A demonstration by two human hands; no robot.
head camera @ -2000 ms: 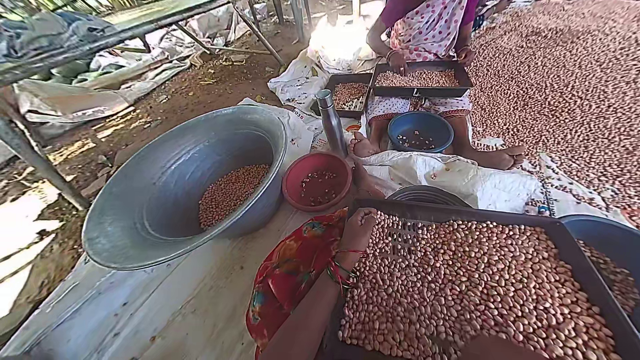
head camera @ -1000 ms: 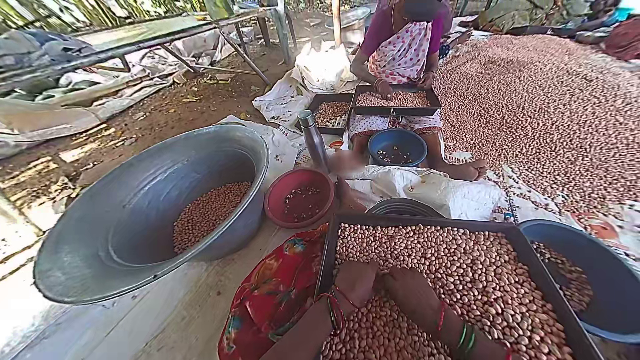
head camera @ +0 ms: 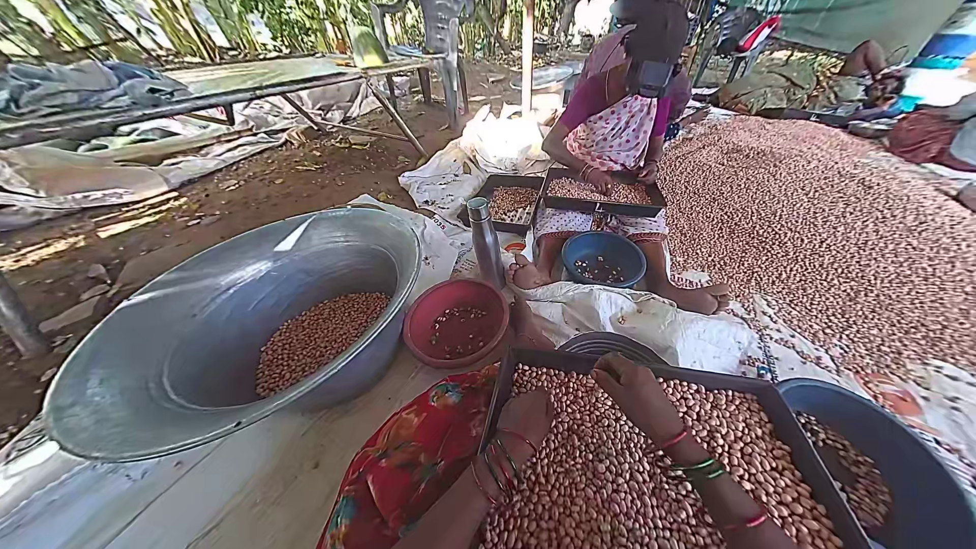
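A dark rectangular tray (head camera: 808,450) full of shelled peanuts (head camera: 610,473) lies in front of me at the bottom right. My left hand (head camera: 526,418) rests at the tray's left side on the nuts; its fingertips are hidden. My right hand (head camera: 629,385) is near the far edge of the tray, fingers bent together; whether a nut is between them cannot be seen. Left of the tray stands a red bowl (head camera: 456,324) with a few dark bits in it. A large metal basin (head camera: 221,335) at the left holds a heap of peanuts. A blue tub (head camera: 900,465) with nuts stands at the right.
Across from me a person (head camera: 610,130) sits with a tray (head camera: 606,204) of nuts, another tray (head camera: 512,204) beside it and a blue bowl (head camera: 602,259). A steel bottle (head camera: 486,240) stands by the red bowl. A large peanut heap (head camera: 823,221) covers the floor at right.
My hands, close together over the nuts a second ago, are now apart: the left at the tray's left side, the right near its far edge.
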